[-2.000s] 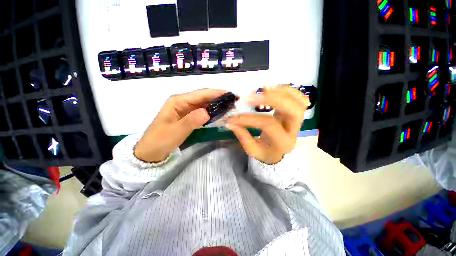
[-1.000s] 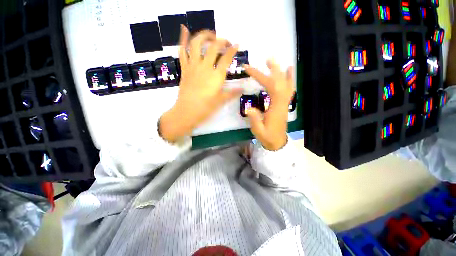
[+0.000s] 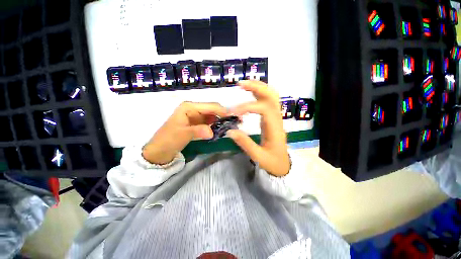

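My left hand [image 3: 178,132] holds a dark smartwatch [image 3: 225,126] tilted between thumb and fingers, near the front edge of the white mat [image 3: 136,114]. My right hand [image 3: 265,129] is at the watch's right side, thumb and fingertips close to it; whether they grip it is unclear. Several lit smartwatches [image 3: 187,74] sit side by side in a row on the black foam strip, covering it to its right end. Two more lit watches [image 3: 304,109] lie on the mat right of my right hand, the nearer one partly hidden by it.
Three black foam pads [image 3: 196,34] lie above the row. The left foam tray [image 3: 38,103] holds dark watches. The thick right foam tray [image 3: 349,86] holds watches showing colour bars. Grey sleeves of others show at both sides.
My hands have drawn back from the row towards me. The left hand now holds a watch. The row now reaches the strip's right end, and fewer loose watches lie at the right.
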